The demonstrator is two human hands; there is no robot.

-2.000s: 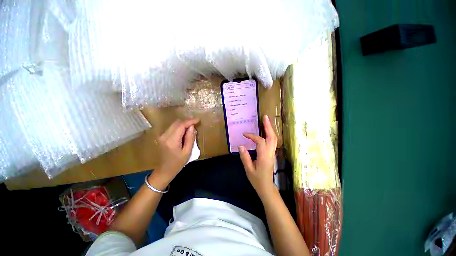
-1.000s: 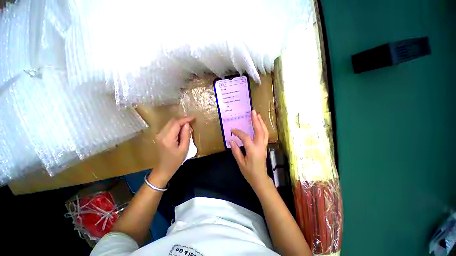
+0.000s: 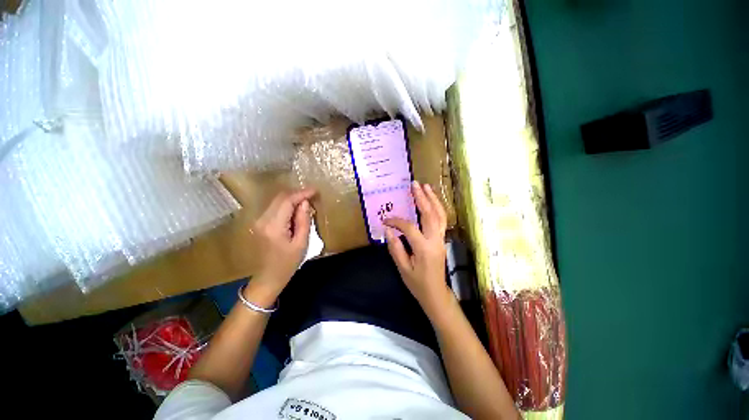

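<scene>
A smartphone (image 3: 384,176) with a lit pink-purple screen lies on the cardboard (image 3: 238,250). My bare right hand (image 3: 423,250) is over its lower right part, fingers apart, with a fingertip at the screen below some dark handwritten-looking strokes. My bare left hand (image 3: 282,234) is left of the phone, fingers curled and thumb against them. A small white thing (image 3: 313,244), possibly a glove, shows at its palm side; most of it is hidden.
A large heap of white bubble bags (image 3: 271,74) covers the cardboard's far and left parts. A film-wrapped rail (image 3: 501,189) runs along the right. Beyond it, a black unit (image 3: 649,121) and clear plastic (image 3: 739,358) are on the green surface. Red strapping (image 3: 168,353) is at lower left.
Dark strokes have appeared on the phone screen under my right fingers. The view has shifted a little; the black unit and the plastic now sit lower in the picture.
</scene>
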